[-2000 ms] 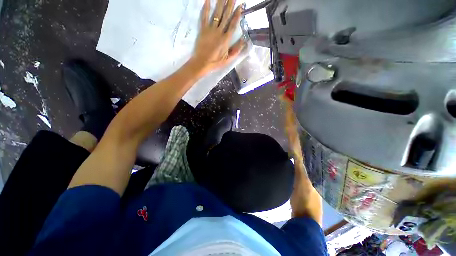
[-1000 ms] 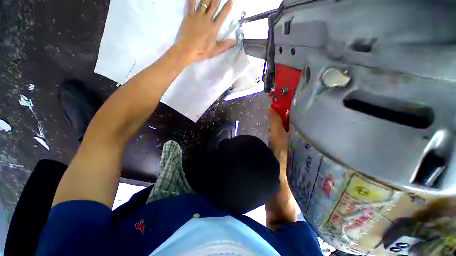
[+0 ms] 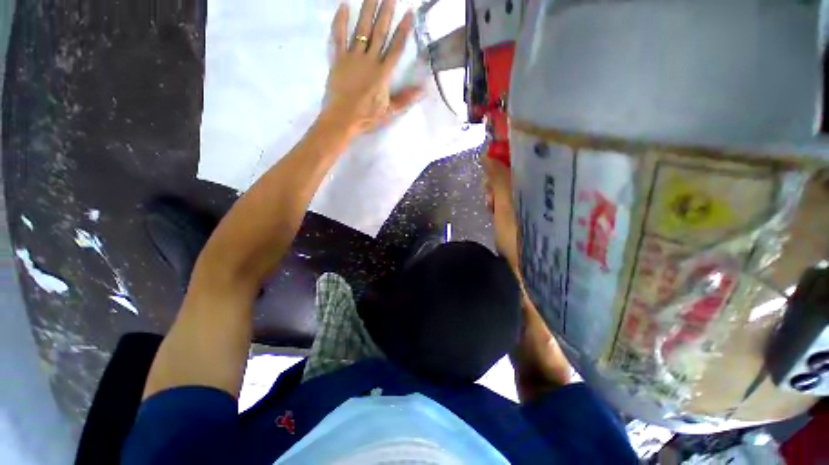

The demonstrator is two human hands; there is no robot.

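The white fabric lay (image 3: 264,100) lies on the dark table at the upper middle. My left hand (image 3: 364,82) rests flat on it with the fingers spread, left of the blade area. The grey straight knife machine (image 3: 664,82) fills the right side, its taped label band facing me. Its narrow metal blade part (image 3: 447,52) stands at the fabric, with a thin curved guard beside it. The red handle (image 3: 498,91) is below the motor. My right hand (image 3: 497,173) is at the handle, mostly hidden behind the motor; its fingers cannot be made out.
The dark scrap-strewn table (image 3: 100,118) spans the left. White scraps (image 3: 86,240) lie at its lower left. A round black shape (image 3: 445,313) and a checked cloth (image 3: 338,322) are in front of my body. Mixed cloth (image 3: 750,450) shows at the lower right.
The view has shifted and the machine appears turned, with its label band larger and higher. My left hand has stayed flat on the fabric, slightly lower in view, and the base plate is no longer clearly visible.
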